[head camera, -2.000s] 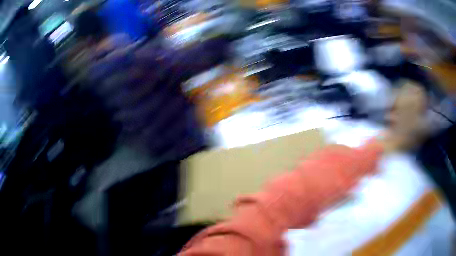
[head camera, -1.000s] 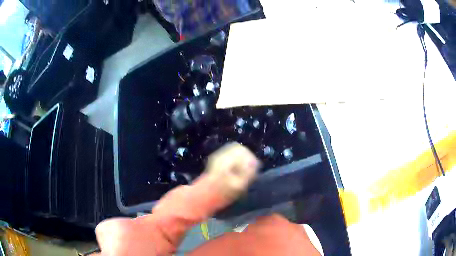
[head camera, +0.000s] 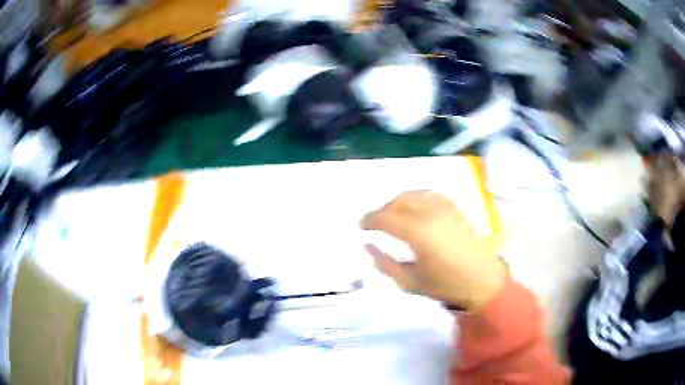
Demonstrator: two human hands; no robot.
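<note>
A black rounded camera head (head camera: 206, 293) lies at the left of the white mat (head camera: 278, 199). A smaller black part (head camera: 259, 301) adjoins its right side, and a thin dark lead (head camera: 319, 294) runs right from it, ending in a small blurred tip. My right hand (head camera: 436, 244), in a salmon-orange sleeve, is above the right part of the mat, right of the lead and apart from it. Its thumb and fingers are spread, pointing left, with nothing visible between them. My left hand is not in view. The picture is blurred.
Orange-brown tape (head camera: 167, 207) crosses the mat. Beyond it, white and black camera units (head camera: 398, 94) lie on green surface (head camera: 225, 143), with dark cables (head camera: 113, 105) at left. Brown cardboard (head camera: 45, 323) is lower left. Another person's dark, white-patterned sleeve (head camera: 620, 293) is at right.
The view has swung from the dark tray of small parts to the mat with the black camera head. The hand seen over the tray is no longer there; my right hand now shows over the mat.
</note>
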